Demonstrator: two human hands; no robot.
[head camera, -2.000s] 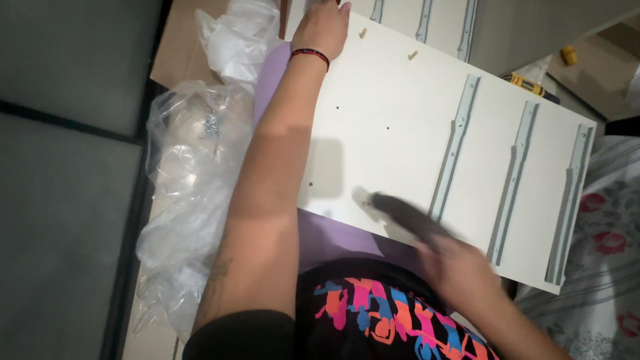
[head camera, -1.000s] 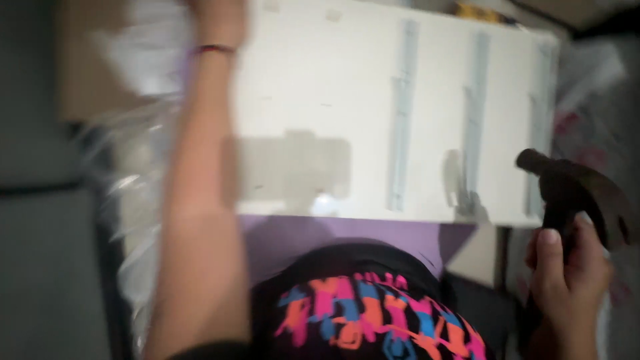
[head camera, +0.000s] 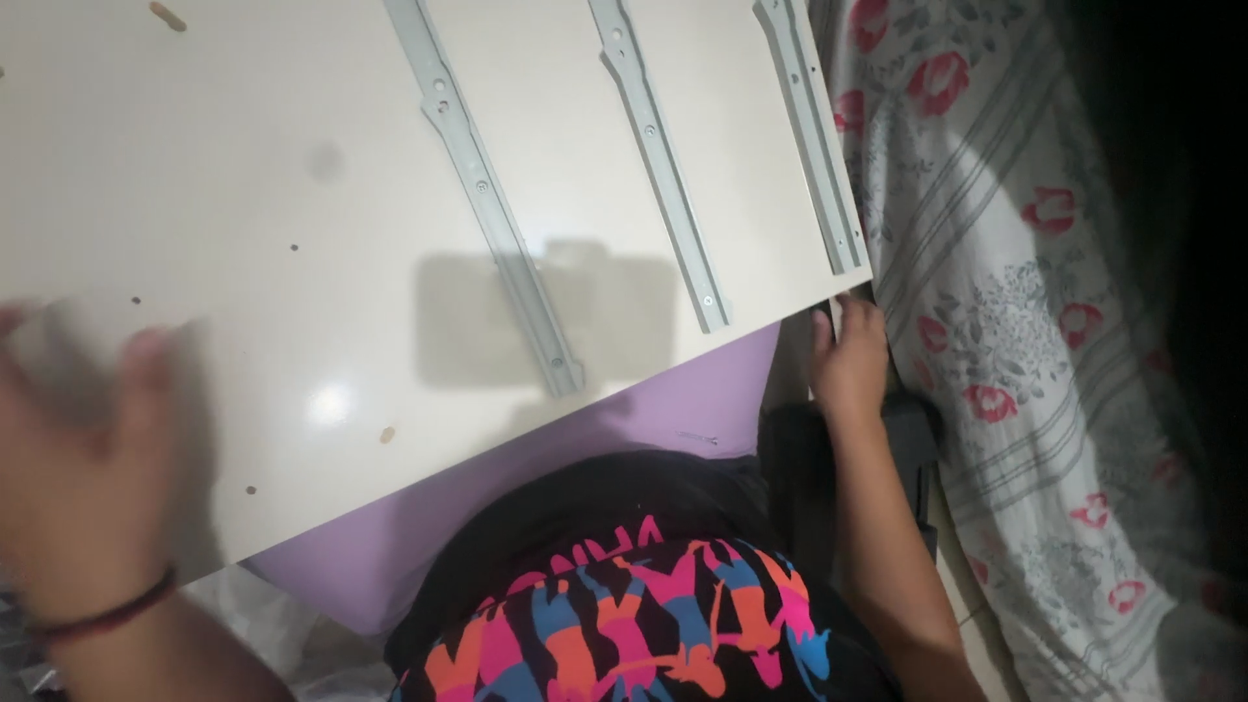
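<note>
A white panel (head camera: 322, 351) lies across my lap on purple fabric (head camera: 682, 400). Several metal drawer slides are fixed to it, among them a left one (head camera: 487, 195), a middle one (head camera: 663, 166) and one near the right edge (head camera: 809, 136). My left hand (head camera: 88, 439), blurred, is over the panel's left part with fingers apart and nothing seen in it. My right hand (head camera: 850, 356) is at the panel's lower right corner, its fingertips partly hidden by the edge. A wooden dowel (head camera: 168, 16) stands in the panel at the upper left; another dowel end (head camera: 387, 435) shows near the lower edge.
A white curtain-like cloth with red flowers (head camera: 1048, 322) hangs or lies along the right side. A black object (head camera: 907, 439) is beside my right forearm. Clear plastic wrapping (head camera: 263, 614) lies below the panel at the lower left.
The hammer that my right hand held one second ago is out of view, and that hand has come to the panel's corner. My left hand has left the upper left edge. The view has shifted.
</note>
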